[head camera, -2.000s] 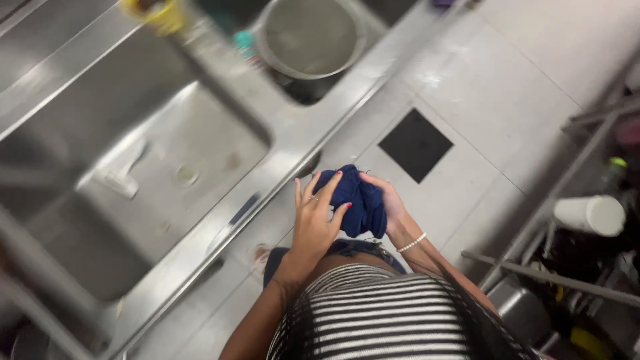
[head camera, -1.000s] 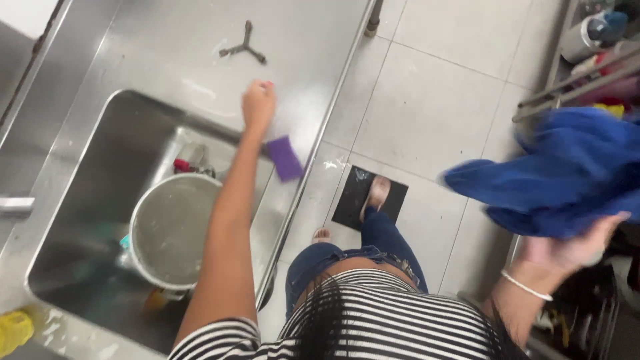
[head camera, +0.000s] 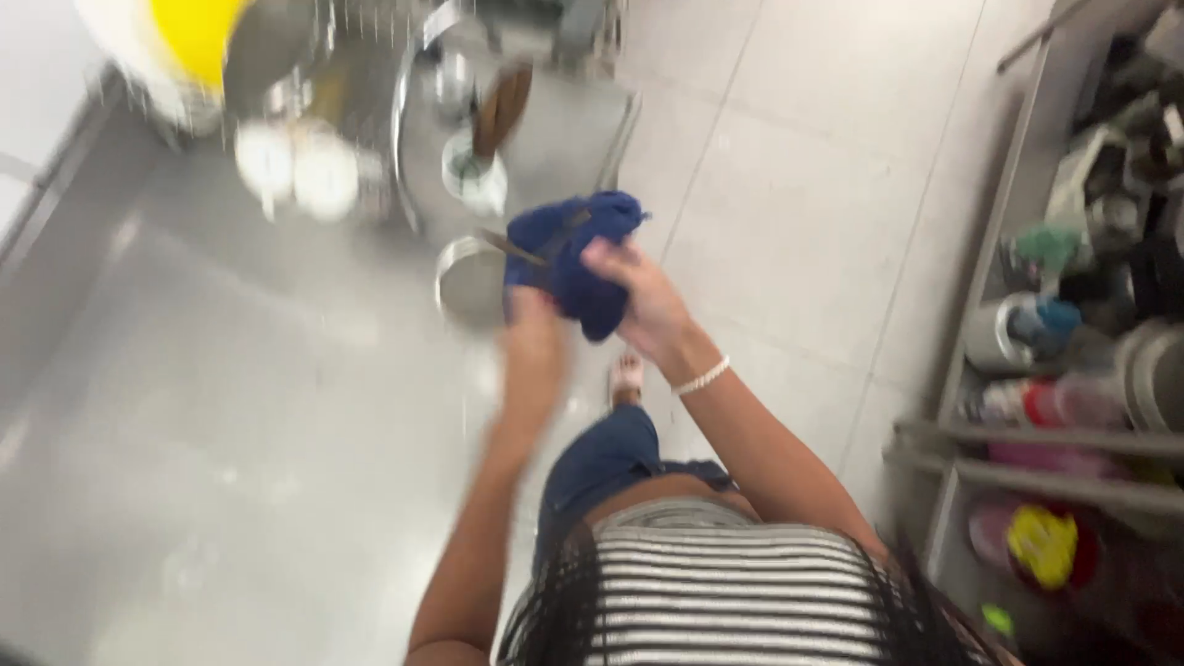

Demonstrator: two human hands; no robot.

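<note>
A bunched dark blue cloth is held between both hands in front of the body, above the counter's edge. My right hand, with a pale beaded bracelet at the wrist, grips the cloth's right side, thumb on top. Motion blurs my left hand, which is at the cloth's lower left, its fingers partly hidden by the cloth. A thin dark piece sticks out leftward from the cloth's folds; a darker strip lies across the cloth. What this piece is cannot be told for certain.
A steel counter spans the left. Beyond the hands are a round metal container, a brown-handled utensil and blurred white items. A rack with containers runs along the right, above tiled floor.
The blue cloth has come from the far right to the middle, where both hands meet on it. A second ago my left hand was over the counter near a three-armed dark piece. The view has shifted greatly.
</note>
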